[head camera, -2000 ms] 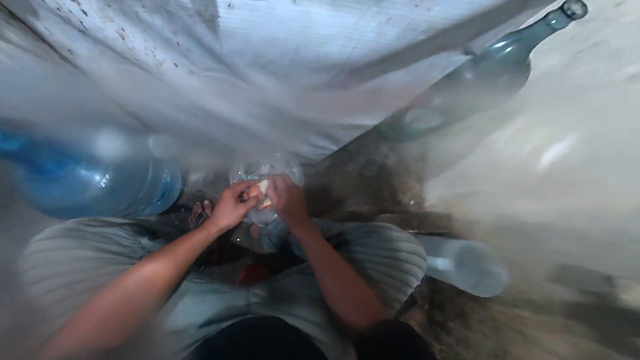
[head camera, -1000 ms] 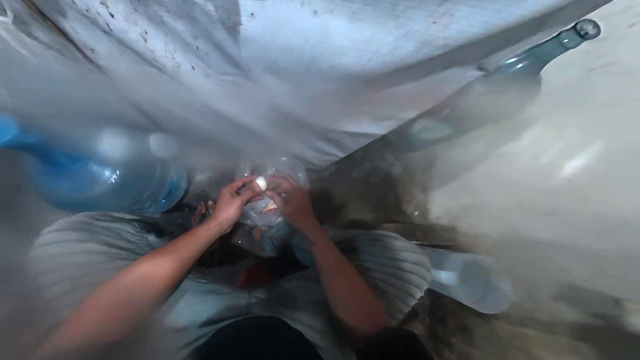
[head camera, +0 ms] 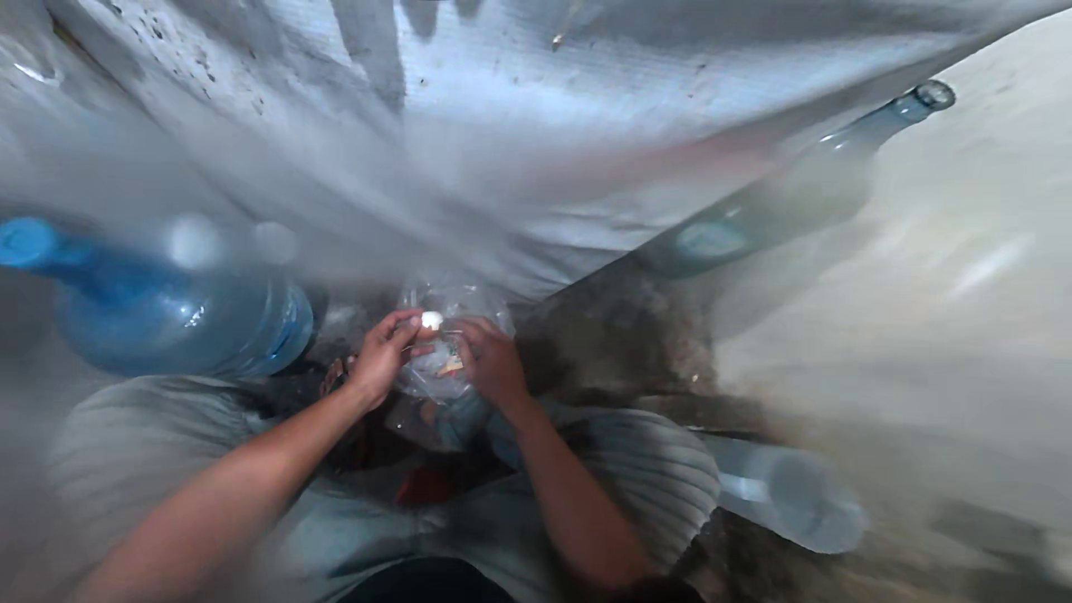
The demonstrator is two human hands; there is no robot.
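A small rounded piece [head camera: 431,321], white on top and orange-brown below, is between the fingertips of my left hand [head camera: 383,352]; it looks like a partly peeled egg, though blur leaves this unsure. My right hand [head camera: 492,358] is just right of it, fingers bent; whether they touch the piece or grip anything is not clear. Under both hands lies a clear plastic bag [head camera: 435,383], with small orange-brown bits [head camera: 450,366] in it.
A large blue water jug [head camera: 188,314] lies at the left. At the right, a glass bottle [head camera: 770,205] leans by the pale wall [head camera: 963,293], beside a hanging whitish sheet [head camera: 502,109]. A translucent plastic container [head camera: 804,494] lies beside my right knee.
My right hand has moved slightly away from the small piece since two seconds ago. More of the piece's white part shows than two seconds ago.
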